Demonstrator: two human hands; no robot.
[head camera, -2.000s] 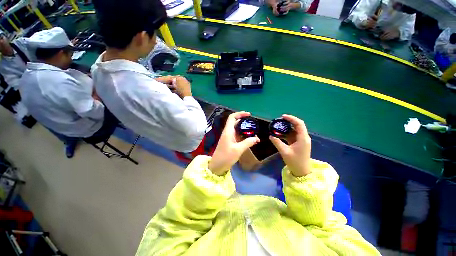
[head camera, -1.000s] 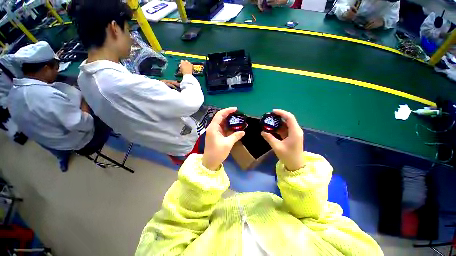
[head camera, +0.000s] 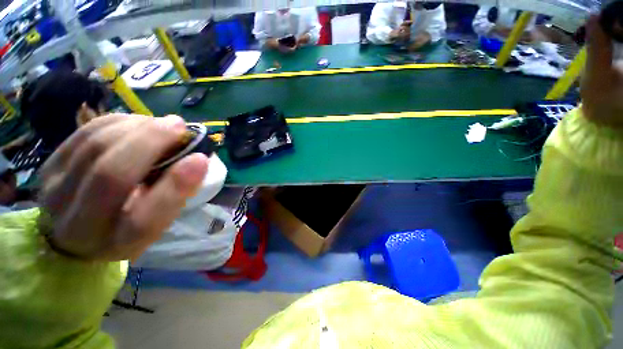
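Note:
My left hand (head camera: 123, 184) is raised close to the camera at the left and looks blurred. It holds a round dark watch body (head camera: 179, 151) between thumb and fingers, seen edge-on with a pale rim. My right hand (head camera: 604, 85) is raised at the upper right, partly cut off by the picture's edge. It holds a dark round watch body (head camera: 613, 24), also cut off and blurred. The faces of both units cannot be made out.
A black tray (head camera: 258, 135) with parts lies on the green bench (head camera: 382, 151). Below the bench edge are an open cardboard box (head camera: 311, 242), a blue stool (head camera: 420, 262) and a red stool (head camera: 254, 255). A person in white sits at left, partly behind my left hand. Others sit across the bench.
My hands have moved wide apart and up, each with its watch body, from close together before my chest. The view has turned, and the bench now runs level across it.

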